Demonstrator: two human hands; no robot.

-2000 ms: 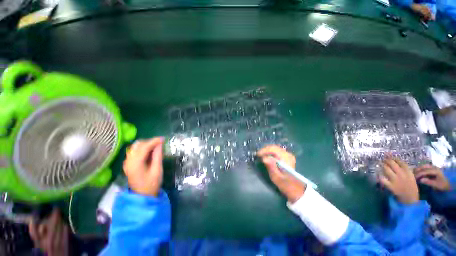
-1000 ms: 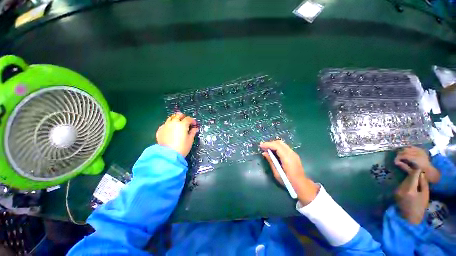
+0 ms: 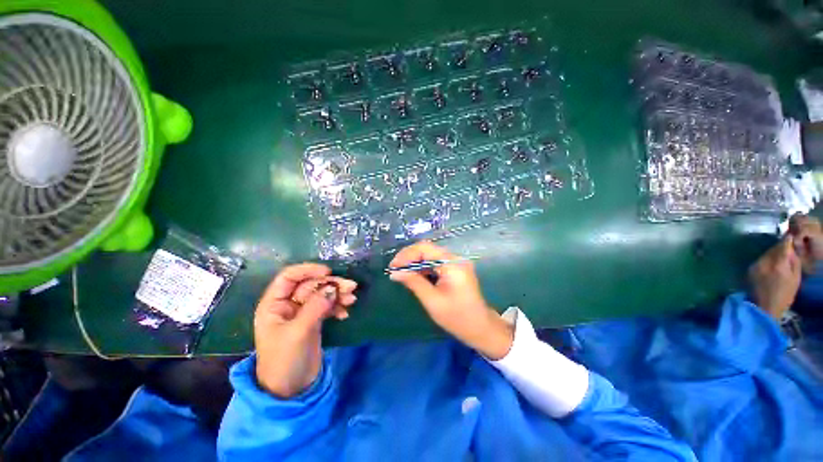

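Observation:
My left hand [image 3: 293, 325] is in front of the clear tray's near left corner, fingers curled, pinching a small module [image 3: 330, 292] between thumb and fingers. My right hand [image 3: 448, 293] is just right of it, holding a slim silver hand tool [image 3: 433, 265] with its tip pointing left toward the left hand, not touching it. The clear blister tray [image 3: 451, 117] lies flat beyond both hands, with small dark modules in many pockets. Small dark parts near the tray's front edge are partly hidden by my hands.
A green fan [image 3: 169, 120] stands at left. A labelled parts bag [image 3: 180, 287] lies near the bench edge. Stacked blister trays [image 3: 713, 135] lie at right, with white scraps [image 3: 799, 189] beside them. A neighbouring person's hands [image 3: 778, 271] are at far right.
My left hand has left the tray's left side and come back toward me, now pinching a module. My right hand has moved left, its tool now lying nearly level. The view has shifted.

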